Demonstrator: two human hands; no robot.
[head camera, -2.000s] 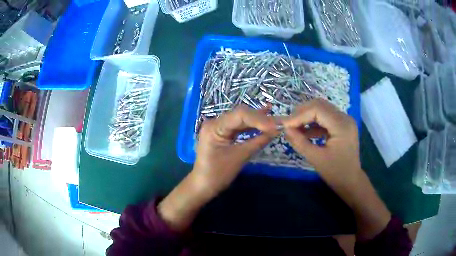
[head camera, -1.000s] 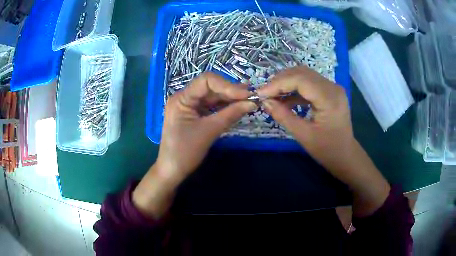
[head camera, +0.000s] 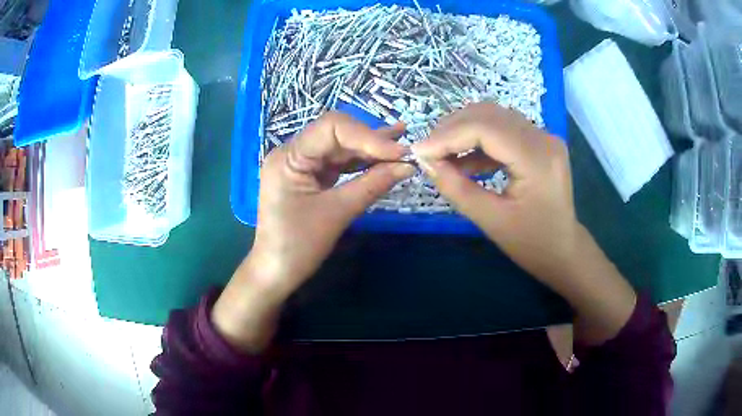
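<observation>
The blue parts tray (head camera: 246, 130) lies in front of me. Thin metal pins (head camera: 325, 65) are heaped in its left and middle part, and small white plastic caps (head camera: 514, 69) fill its right and near side. My left hand (head camera: 317, 187) and my right hand (head camera: 504, 175) meet fingertip to fingertip over the near part of the tray. Both pinch a tiny pale and silver piece (head camera: 413, 158) between thumb and index finger. The fingers cover most of it, so its exact shape is hidden. The clear plastic box (head camera: 110, 162) at the left holds slim metal pieces.
An empty blue tray (head camera: 53, 81) and another clear box (head camera: 154, 28) lie at the upper left. A ribbed white sheet (head camera: 618, 118) lies right of the parts tray. Stacked clear boxes (head camera: 708, 191) stand at the far right, and a clear plastic bag (head camera: 630, 16) at the upper right.
The view has shifted, so the trays and boxes sit higher and further left in the picture. My hands stay together at the fingertips over the tray, with small finger movements.
</observation>
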